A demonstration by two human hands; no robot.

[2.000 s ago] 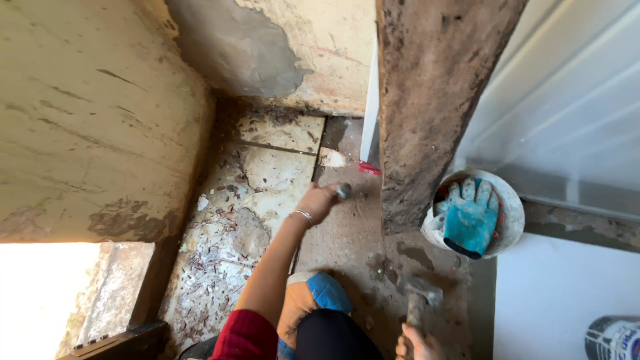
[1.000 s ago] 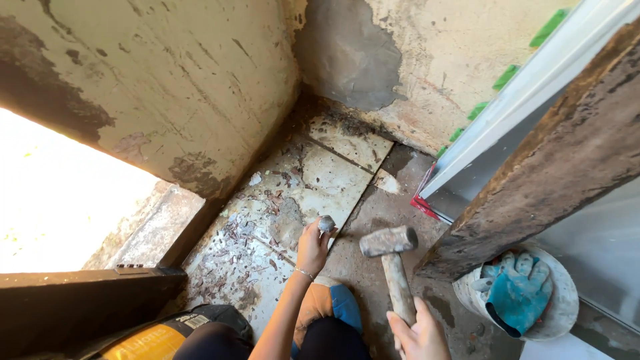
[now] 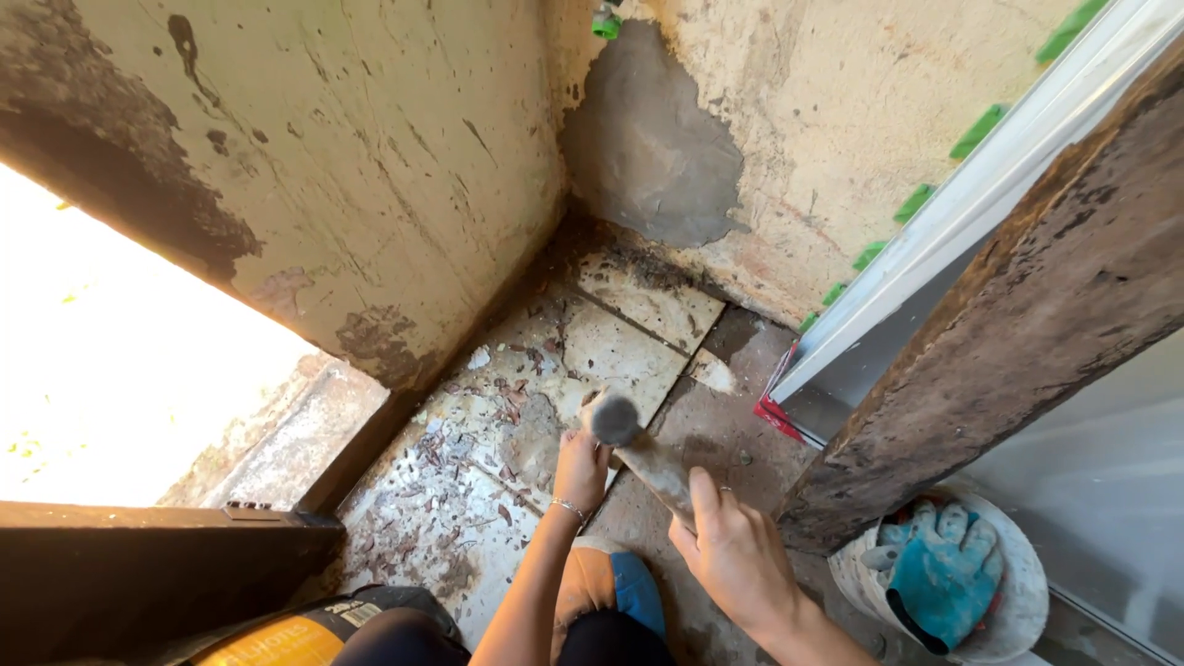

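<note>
My right hand (image 3: pixel 740 555) is closed around the handle of a club hammer (image 3: pixel 615 418), whose round, dusty head is over my left hand. My left hand (image 3: pixel 581 472), with a bracelet at the wrist, is closed near the edge of the floor tiles (image 3: pixel 620 347). It grips something mostly hidden behind the hammer head; in the earlier frames a rounded metal end shows above the fist, perhaps a chisel. Paint flakes and debris (image 3: pixel 435 499) cover the tiles to the left. Right of the tile edge lies a bare, brownish floor (image 3: pixel 731 435).
A bucket (image 3: pixel 1027 592) holding teal work gloves (image 3: pixel 948 573) stands at lower right, beside a rough wooden post (image 3: pixel 980 277). A white frame (image 3: pixel 934 213) leans near the wall. At lower left are a yellow and black bag (image 3: pixel 287 643) and a dark ledge (image 3: pixel 157 573). Walls meet behind the tiles.
My right hand has brought the hammer up from low at the right, and its head is now over my left hand. The view has swung toward the left wall and corner.
</note>
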